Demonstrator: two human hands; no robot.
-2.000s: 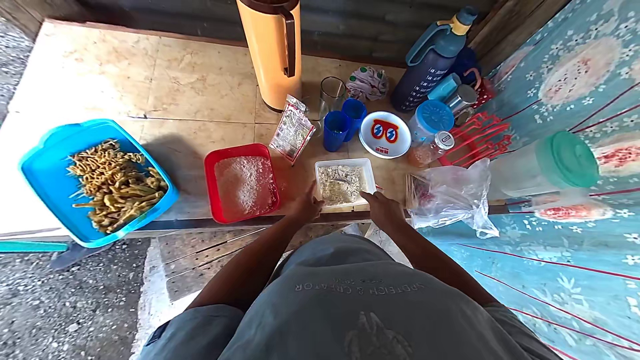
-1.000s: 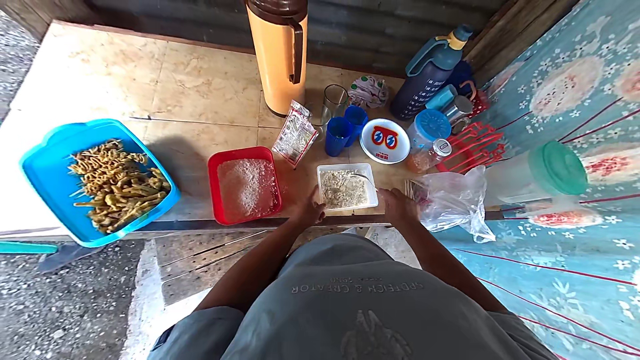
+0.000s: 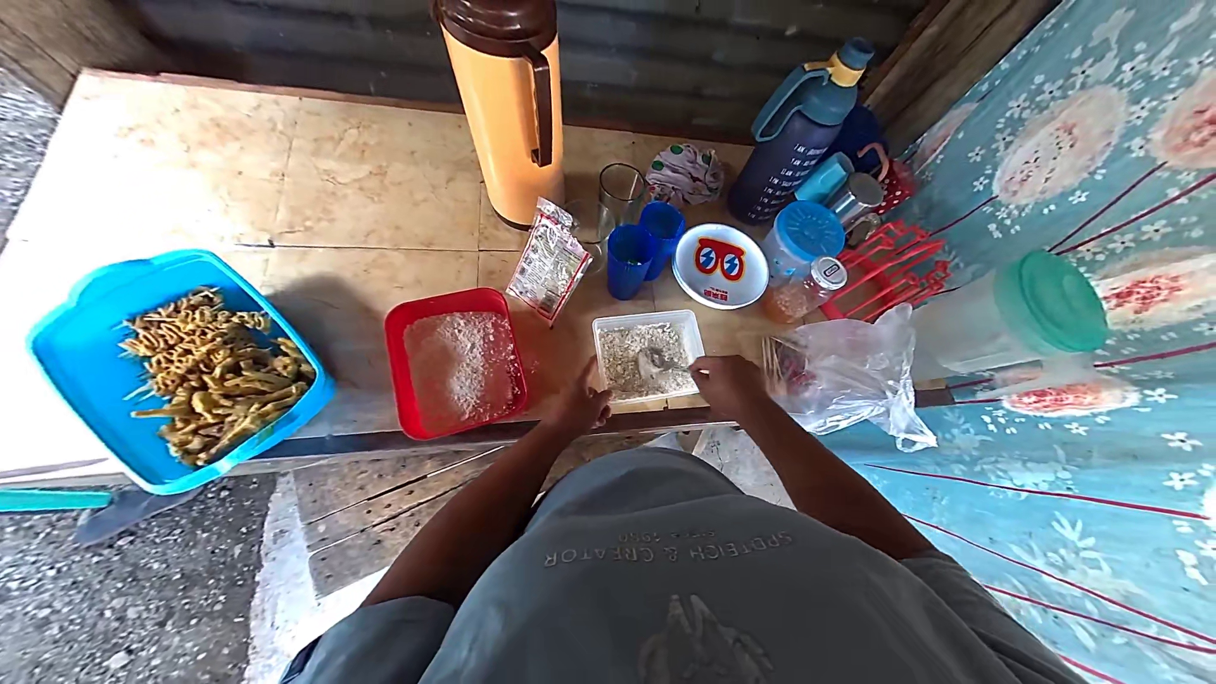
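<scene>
A white rectangular plastic container (image 3: 696,328) holding a pale, speckled flour-like mix (image 3: 632,356) sits near the table's front edge. My right hand (image 3: 730,385) is at its right side, shut on the handle of a metal spoon (image 3: 655,363) whose bowl lies in the mix. My left hand (image 3: 579,404) is at the container's lower left corner; whether its fingers grip the wall is not clear. To the left stands a red plastic tub (image 3: 391,332) with white powder (image 3: 470,366). A blue plastic basin (image 3: 57,328) farther left holds skewered food and chicken feet (image 3: 228,408).
Behind the container are an opened packet (image 3: 551,261), blue cups (image 3: 630,258), a drinking glass (image 3: 621,190), a white bowl (image 3: 720,293) and an orange thermos (image 3: 499,114). At right stand jars (image 3: 807,233), a red rack (image 3: 883,271), a clear plastic bag (image 3: 855,366) and a large bottle (image 3: 793,142).
My right hand has moved from the container's lower right corner to its right rim and now holds a spoon in the mix. My left hand stays near the lower left corner.
</scene>
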